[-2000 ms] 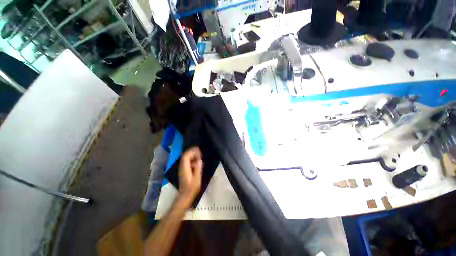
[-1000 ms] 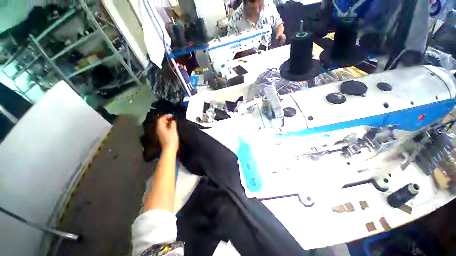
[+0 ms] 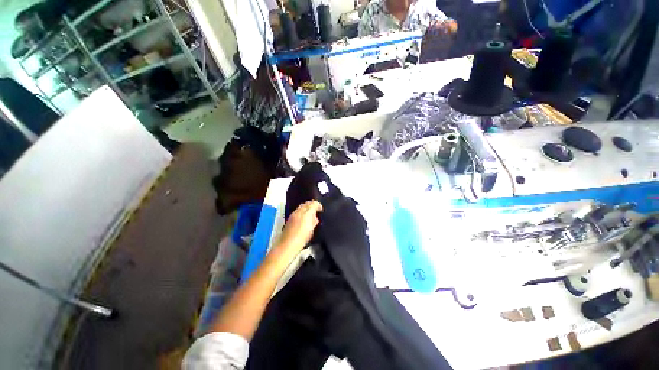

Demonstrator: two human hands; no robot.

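A black garment (image 3: pixel 343 289) lies over the left end of the white machine table and runs down past the lower edge of the picture. A small white label shows near its upper end. My left hand (image 3: pixel 307 217) grips the garment's upper part just below the label. My right hand is not in view. The white sewing machine (image 3: pixel 607 168) with a blue band stands right of the garment. A bright blue paddle shape (image 3: pixel 414 249) is beside the cloth.
A small thread spool (image 3: pixel 605 303) and brown fabric pieces (image 3: pixel 527 313) lie at right. A white bin (image 3: pixel 300 142) holds scraps behind the garment. Thread cones (image 3: pixel 488 76) stand above the machine. A person (image 3: pixel 405 16) sits at another machine. A white panel (image 3: pixel 72 209) stands left.
The garment's upper end has come off the dark pile at the left edge onto the table. My left hand moved right with the cloth in its grip. The view shifted slightly.
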